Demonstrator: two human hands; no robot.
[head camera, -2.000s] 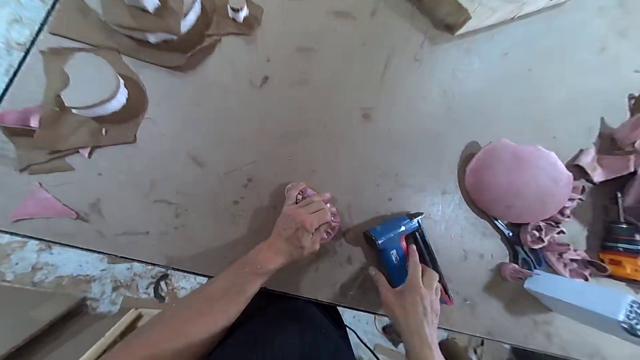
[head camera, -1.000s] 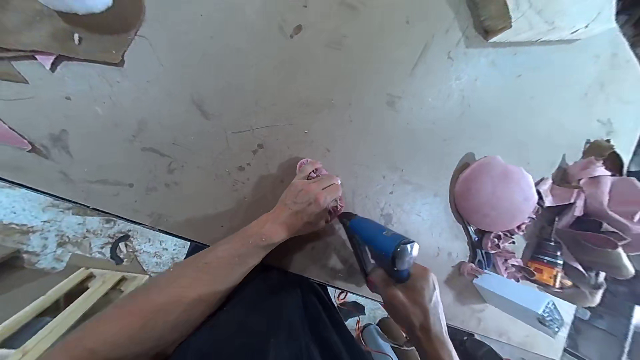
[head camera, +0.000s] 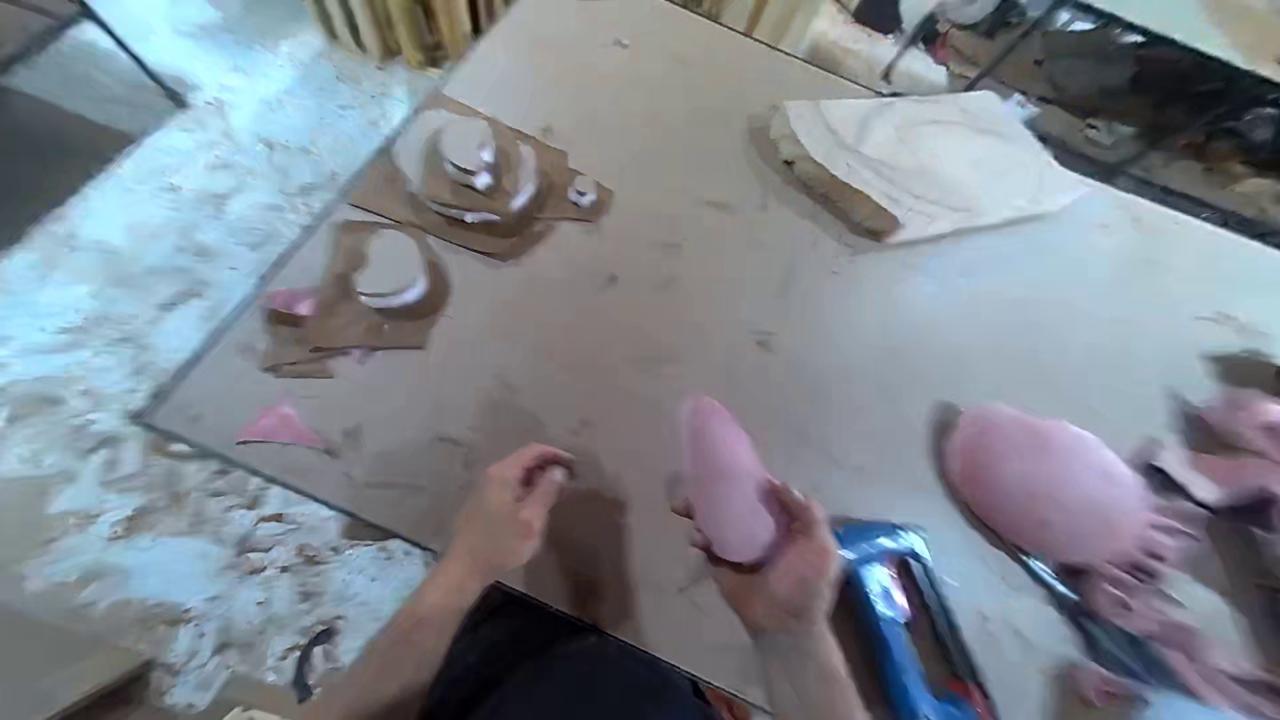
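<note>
A small oval pad covered in pink fabric (head camera: 728, 485) rests in my right hand (head camera: 785, 570), smooth side up, with the fingers around its lower part. My left hand (head camera: 510, 510) is raised over the table to the left of the pad, fingers curled; whether it pinches something small, I cannot tell. A blue staple gun (head camera: 895, 610) lies on the table just right of my right hand. Farther right sits a larger rounded pink pad (head camera: 1045, 480), with scissors (head camera: 1110, 630) partly hidden beside it.
Brown sheet pieces (head camera: 375, 320) with white foam-edged shapes (head camera: 390, 270) lie at the left, near a pink scrap (head camera: 283, 428). A thick white-topped block (head camera: 940, 160) is at the back right. Pink fabric scraps (head camera: 1240, 470) lie at the right. The table edge (head camera: 290, 490) runs close to my left forearm.
My right hand has let go of the staple gun, which now lies on the table. The pink pad, earlier under my left hand, is now in my right hand. The view has swung noticeably.
</note>
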